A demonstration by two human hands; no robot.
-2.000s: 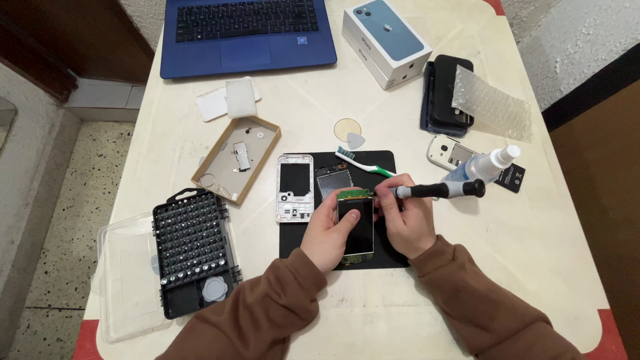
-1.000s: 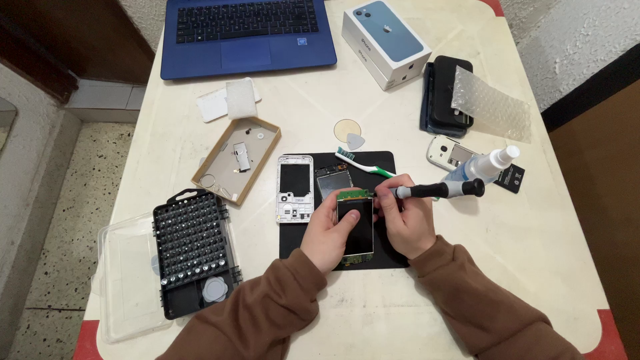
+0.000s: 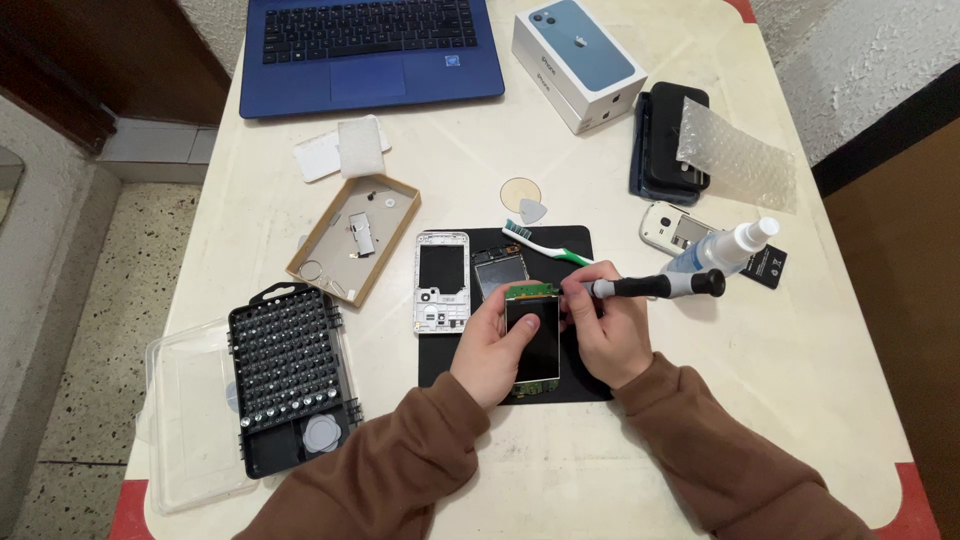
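Observation:
My left hand (image 3: 493,346) holds a phone screen assembly with green circuit boards (image 3: 534,349) above the black mat (image 3: 450,367), its thumb on the dark display. My right hand (image 3: 609,330) grips a grey and black precision screwdriver (image 3: 649,286) near its front end, at the upper right corner of the assembly. The fingers hide the tip. Left of my hands lies a white phone frame (image 3: 442,281). Behind the assembly rests another dark phone part (image 3: 501,271), partly covered. A green and white toothbrush (image 3: 547,247) crosses the mat's upper edge, its end hidden by my right hand.
A bit case (image 3: 289,360) and clear lid (image 3: 196,420) lie left. Around the mat are a cardboard tray (image 3: 390,247) of small parts, a grey pick (image 3: 532,211), a spray bottle (image 3: 712,251), an opened phone (image 3: 660,225) and a battery (image 3: 766,266). Farther back are a laptop (image 3: 367,79) and phone box (image 3: 581,64).

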